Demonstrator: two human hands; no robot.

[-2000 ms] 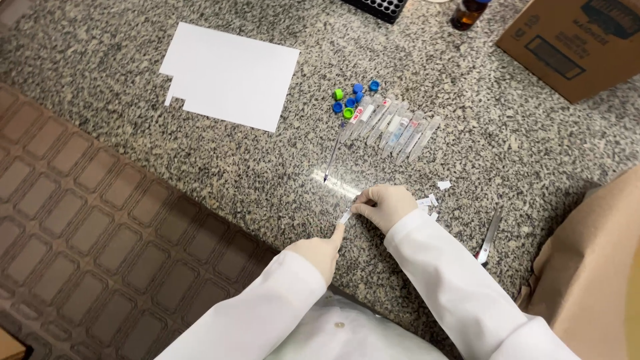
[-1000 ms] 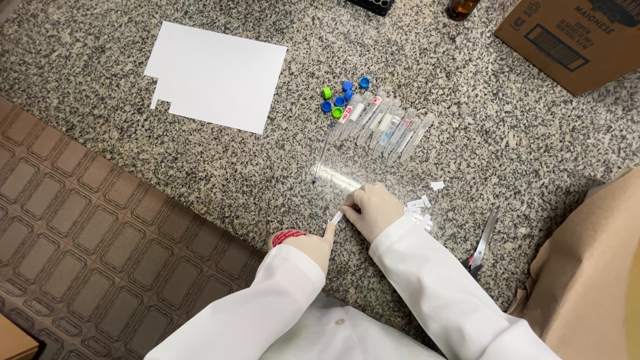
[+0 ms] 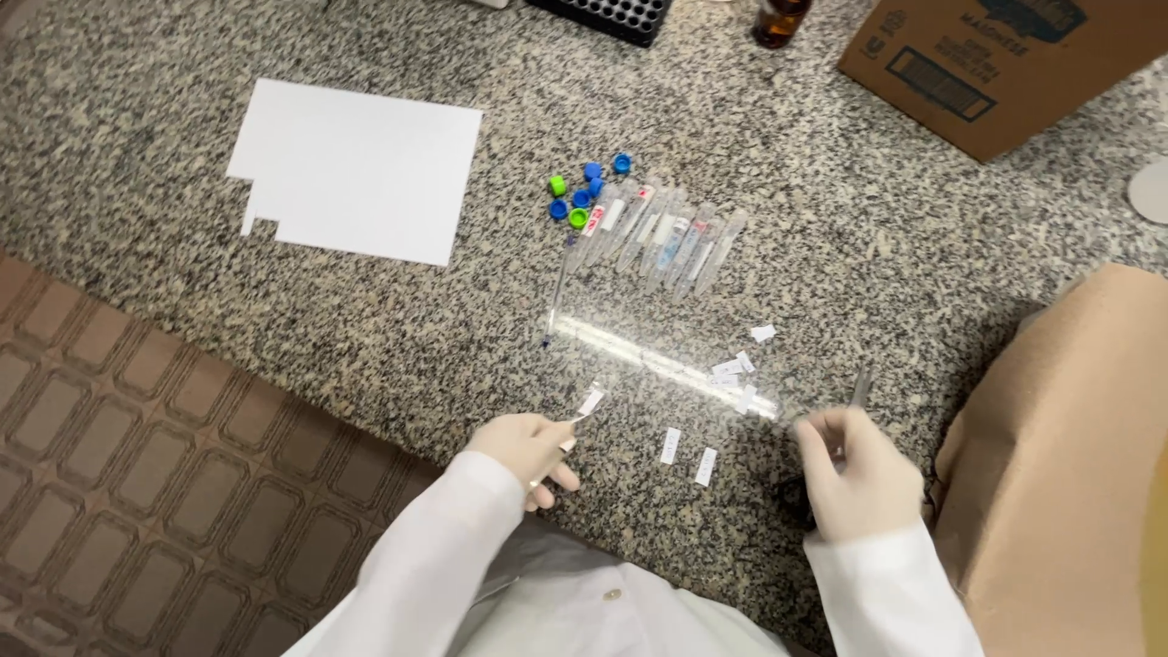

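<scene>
My gloved left hand pinches a small white paper strip between thumb and forefinger. On the right, my gloved right hand is over the dark handles of a pair of scissors, whose blades point away from me; whether it grips them I cannot tell. Between the hands lie two paper labels with writing, and more small slips lie farther up. Several clear conical tubes lie side by side, some labelled, beside blue and green screw caps. A pen lies below the caps.
A white sheet with a notched corner lies at upper left. Along the back are a black tube rack, an amber bottle and a cardboard box. Brown paper bulks at the right. The granite counter's edge runs diagonally at left.
My hands have parted. The right hand has moved right, to the scissors, and the left has drawn away with a paper strip. Two labels now show on the granite between them.
</scene>
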